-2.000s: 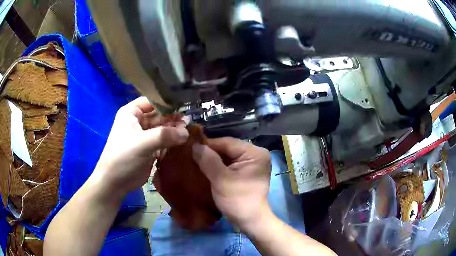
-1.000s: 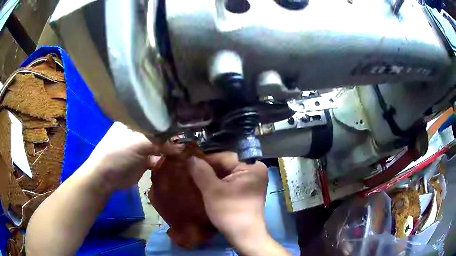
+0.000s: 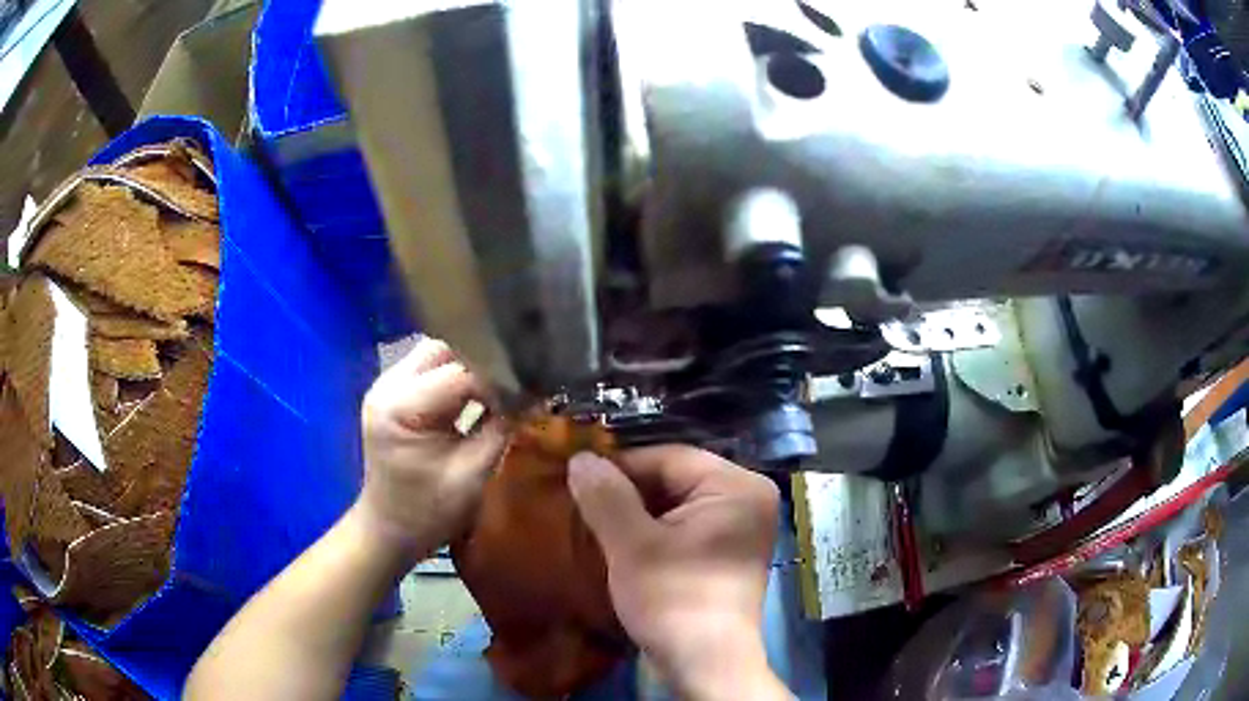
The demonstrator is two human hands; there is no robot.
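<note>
An orange-brown leather workpiece (image 3: 541,555) hangs down below the head of a grey-white sewing machine (image 3: 945,164). My left hand (image 3: 438,445) pinches its upper left edge beside the presser foot area (image 3: 616,401). My right hand (image 3: 692,548) grips its upper right edge, thumb on the near face. The needle itself cannot be made out behind the machine head. The tension dial (image 3: 785,431) stands just above my right hand.
A blue bin (image 3: 274,411) at left holds brown fuzzy cut pieces (image 3: 123,260) and a white slip (image 3: 73,384). The cylinder arm (image 3: 856,436) runs right. A clear plastic bag (image 3: 993,644) and brown pieces (image 3: 1112,619) lie lower right. Blue-jeaned knees show below.
The view has shifted, so the machine and both hands appear further right. The workpiece still hangs between my hands. My left fingers look more raised and curled at its edge.
</note>
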